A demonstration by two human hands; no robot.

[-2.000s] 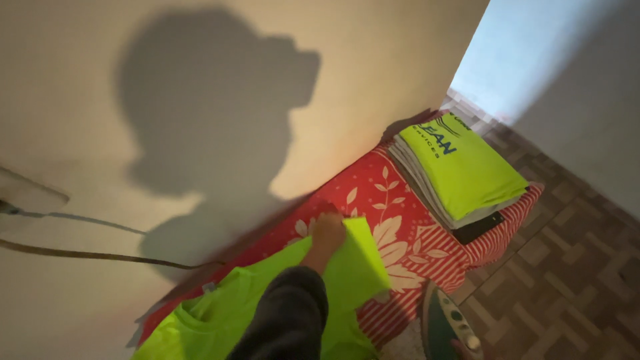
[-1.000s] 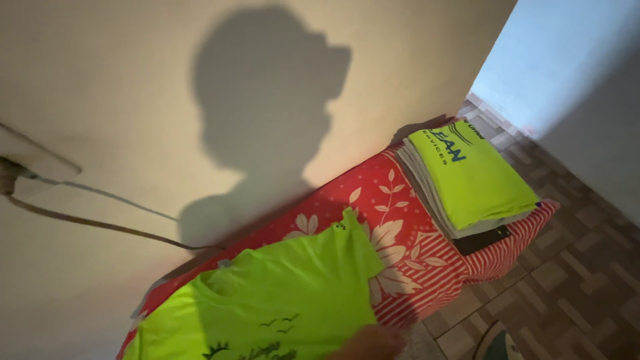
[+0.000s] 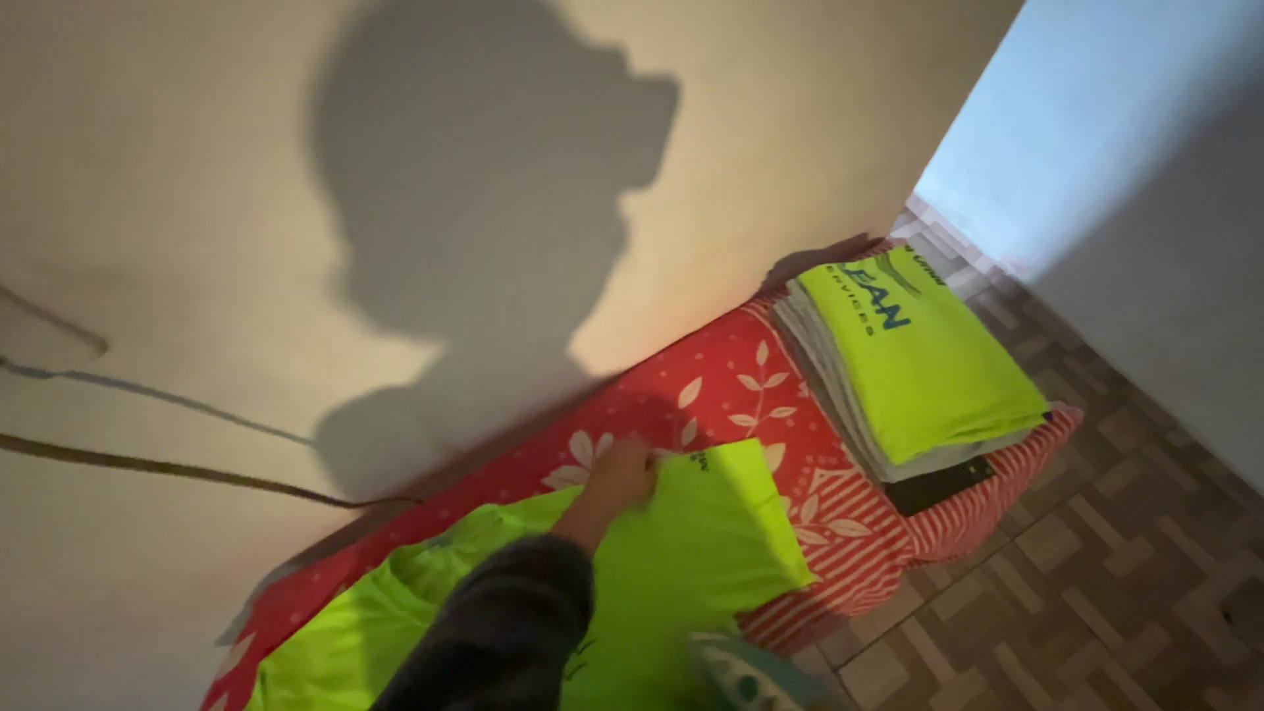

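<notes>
A neon-yellow T-shirt [image 3: 681, 553] lies spread over the red patterned cloth [image 3: 731, 365]. From the bottom edge my left hand [image 3: 620, 484], in a dark sleeve, reaches across it and pinches the shirt's upper edge near a sleeve. A blurred clothes iron [image 3: 755, 671], greenish and pale, is at the bottom, at the shirt's lower right part. My right hand is out of view, so its hold on the iron does not show.
Folded garments [image 3: 928, 365], a printed neon-yellow one on top, lie stacked at the cloth's far end, over a dark flat item [image 3: 938, 486]. A cord [image 3: 197, 471] runs along the wall on the left. Patterned floor tiles [image 3: 1076, 553] show at the right.
My left hand, not plainly seen on the shirt's upper edge one second ago, is there now. The iron has moved left from the lower right edge onto or beside the shirt.
</notes>
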